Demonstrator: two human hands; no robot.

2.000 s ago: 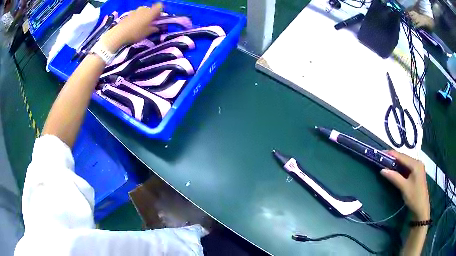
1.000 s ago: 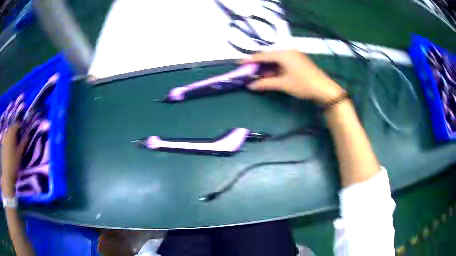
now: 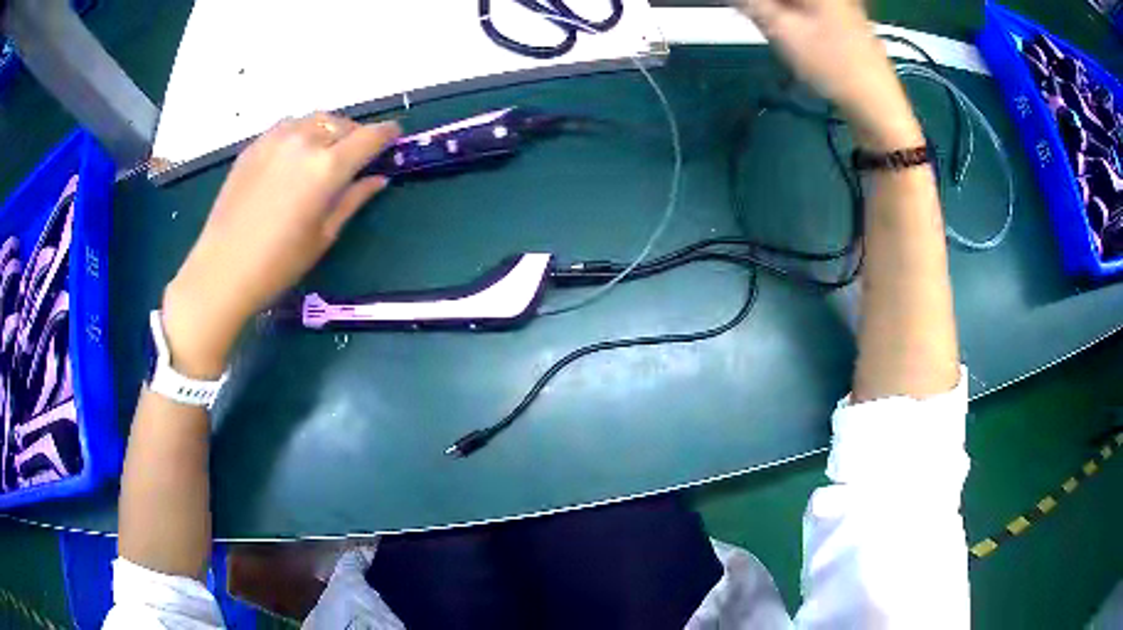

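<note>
My left hand [image 3: 277, 209] is closed on the front part of a pink-and-black pen [image 3: 453, 144], its dark side with light dots showing and its tip hidden. A black cable trails from its rear end. A second pen [image 3: 431, 307] lies on the dark green bench [image 3: 345, 462], with a black USB cable [image 3: 690, 255] at its rear. A thin clear filament [image 3: 676, 160] curves down to that rear end. A loose cable's plug [image 3: 468, 443] lies nearer me. My right hand [image 3: 825, 49] is at the top edge, blurred, its fingers partly cut off.
A blue bin of pens [image 3: 96, 332] stands at the left, another [image 3: 1047, 160] at the far right. A white board [image 3: 308, 62] lies at the far side, with black scissor handles [image 3: 530, 47] on it. Tangled cables and a clear coil [image 3: 1010, 185] lie at right.
My left hand has come from the left bin to the upper pen and now holds it. My right hand has let go of that pen and moved up and right.
</note>
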